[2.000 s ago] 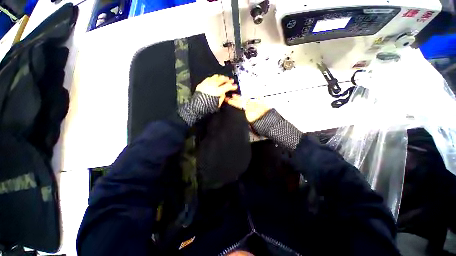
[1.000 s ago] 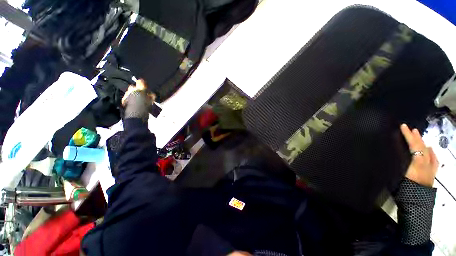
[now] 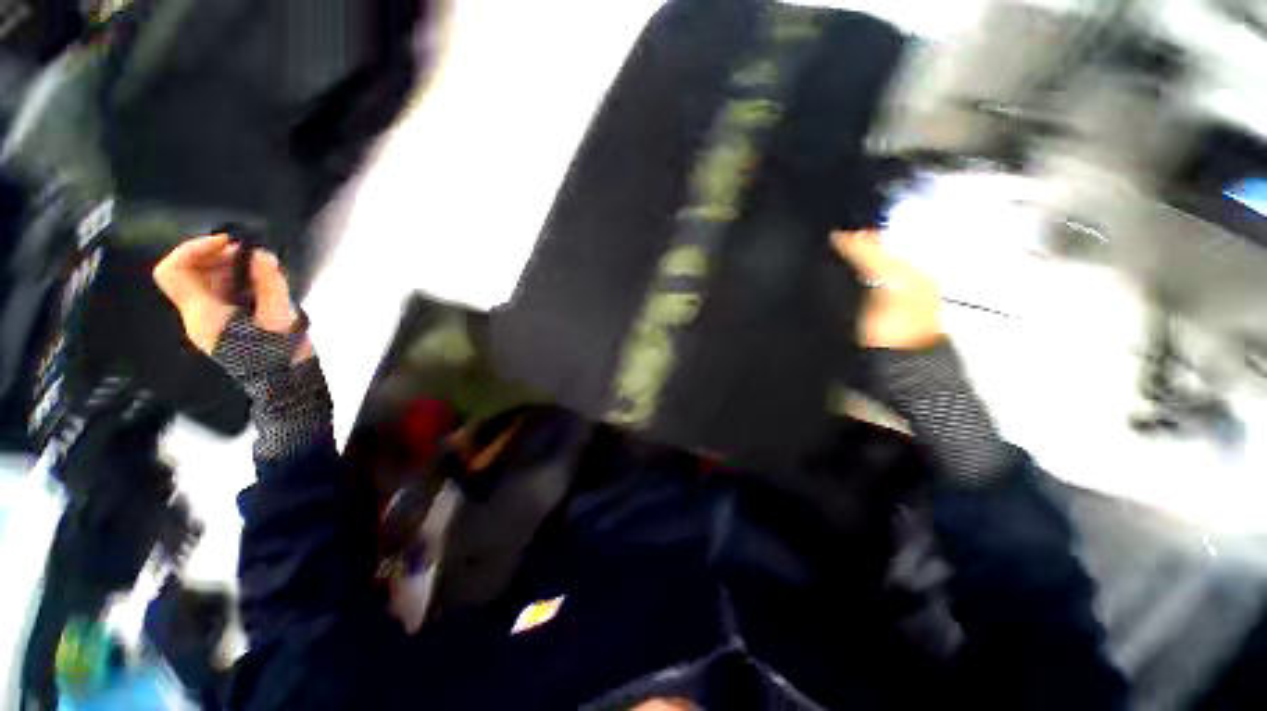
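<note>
The view is blurred. The black padded panel (image 3: 570,299) with its camouflage stripe (image 3: 716,174) lies in front of me on the white table, its right edge near the sewing machine. My right hand (image 3: 893,292) is at the panel's right edge, fingertips touching it; blur hides whether it grips. My left hand (image 3: 229,289) is at the left, in front of the black heap (image 3: 209,125). Its fingers are bent around a small dark piece, partly hidden by the fingers.
The machine's white body (image 3: 1084,84) is blurred at upper right. Dark tools (image 3: 1164,368) lie on the white table right of my right hand. Below the table's left part is an open compartment with red and green things (image 3: 431,417). Clear plastic (image 3: 1153,570) hangs at lower right.
The view swung left, then partly back right. My left hand left the panel, reached to the black pieces at left and now has a small dark piece. My right hand stays at the panel.
</note>
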